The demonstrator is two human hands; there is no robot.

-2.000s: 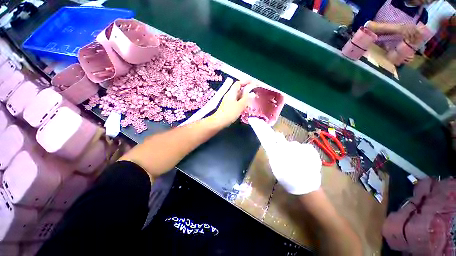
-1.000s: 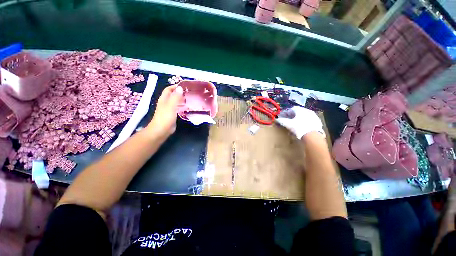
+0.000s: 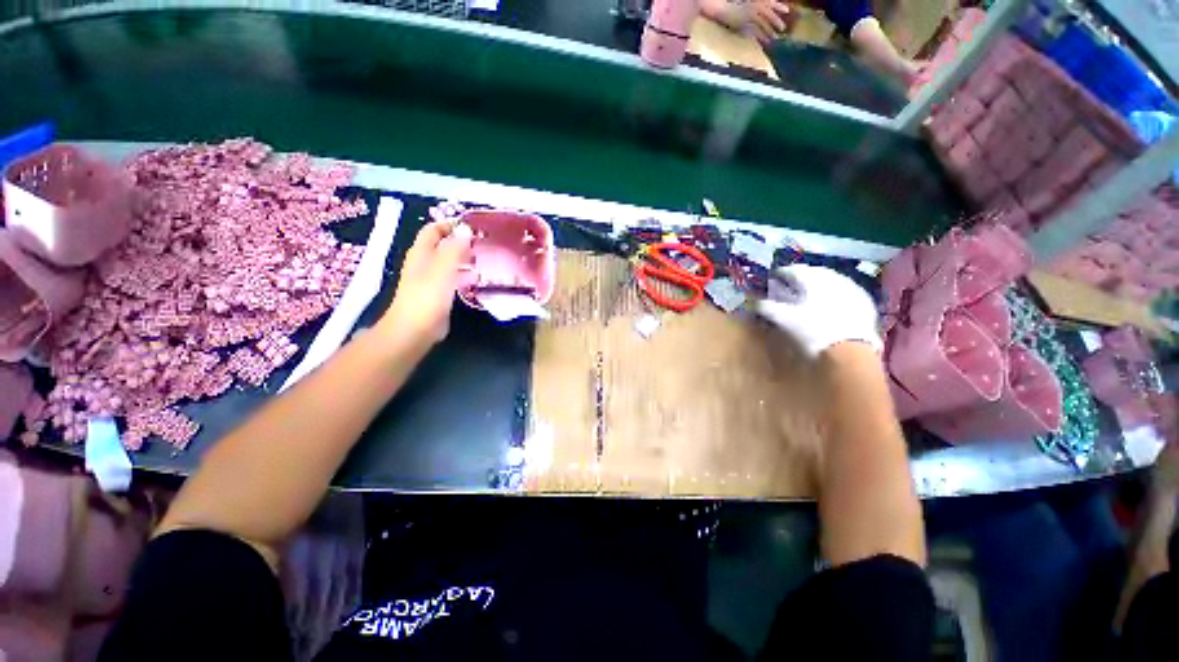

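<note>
My bare left hand (image 3: 429,281) grips the left wall of a pink housing shell (image 3: 515,248), its open side facing me. A white piece (image 3: 513,307) shows at the shell's lower edge. My white-gloved right hand (image 3: 817,310) is over the right back part of the brown cardboard (image 3: 685,401), beside the silver-grey pouch batteries (image 3: 725,294). Its fingertips are blurred, and I cannot tell whether they hold anything. Red-handled scissors or cutters (image 3: 674,276) lie at the cardboard's back edge. A small white rectangle (image 3: 649,326) lies in front of them.
A heap of small pink moulded pieces (image 3: 207,272) and pink shells (image 3: 65,207) are at the left, with a long white strip (image 3: 352,298) beside the heap. Loose pink housings (image 3: 963,343) stand at the right. A green conveyor (image 3: 517,123) runs behind; another person's hands show beyond it.
The view has swung right since the first frame. My right hand has left the shell and moved right to the batteries, shifting slightly further right in the last second. My left hand still holds the shell.
</note>
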